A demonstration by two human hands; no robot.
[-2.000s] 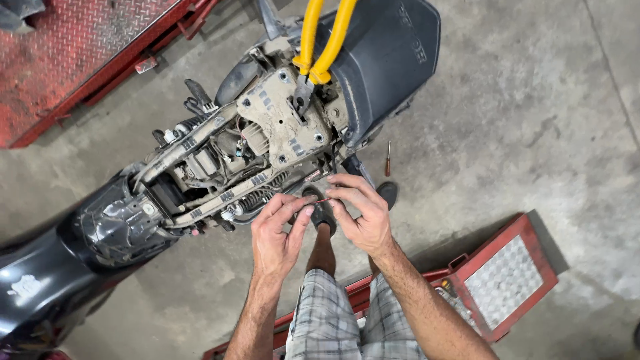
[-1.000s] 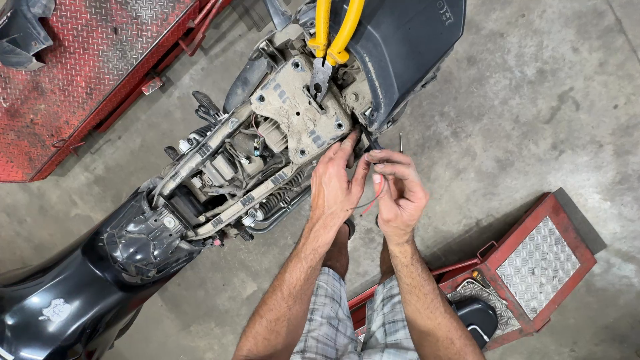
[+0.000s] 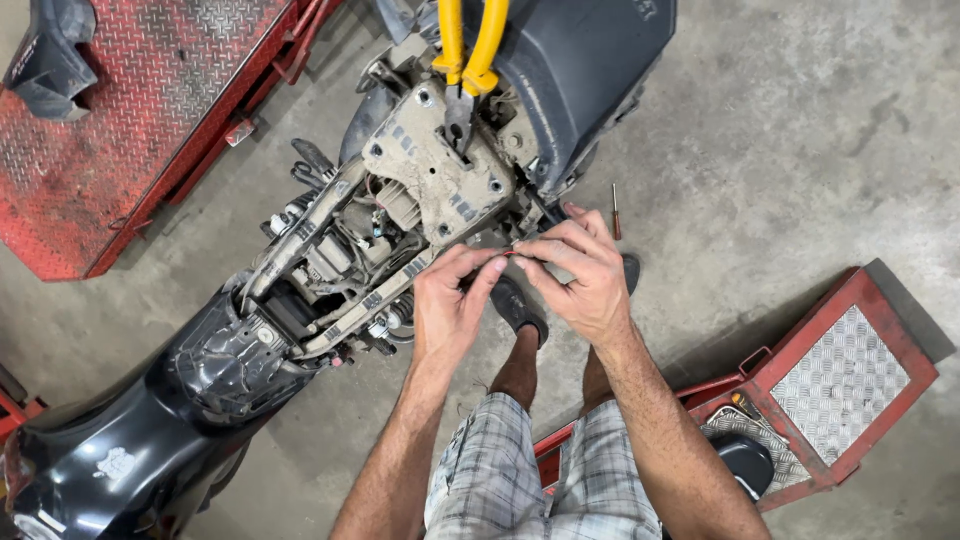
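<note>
Between the fingertips of my left hand (image 3: 454, 304) and my right hand (image 3: 581, 277) runs a short red wire (image 3: 510, 253), pinched from both sides. Both hands are beside the opened rear frame of a motorcycle, close to the edge of its dusty mounting plate (image 3: 439, 169). Pliers with yellow handles (image 3: 469, 56) lie on that plate, jaws pointing down in the view. Under the plate's left side, wiring and connectors (image 3: 375, 236) show within the frame rails. Where the wire's ends lead is hidden by my fingers.
A dark tail panel (image 3: 585, 67) rises at the top. The black tank cover (image 3: 112, 442) is at lower left. A red lift platform (image 3: 135, 112) holds a dark plastic part (image 3: 51, 64). A screwdriver (image 3: 616, 214) lies on the floor. A red metal stand (image 3: 772, 405) holds tools at right.
My hands have drawn slightly apart from where they were close together one second ago, and the red wire stays between them. The pliers remain on the plate.
</note>
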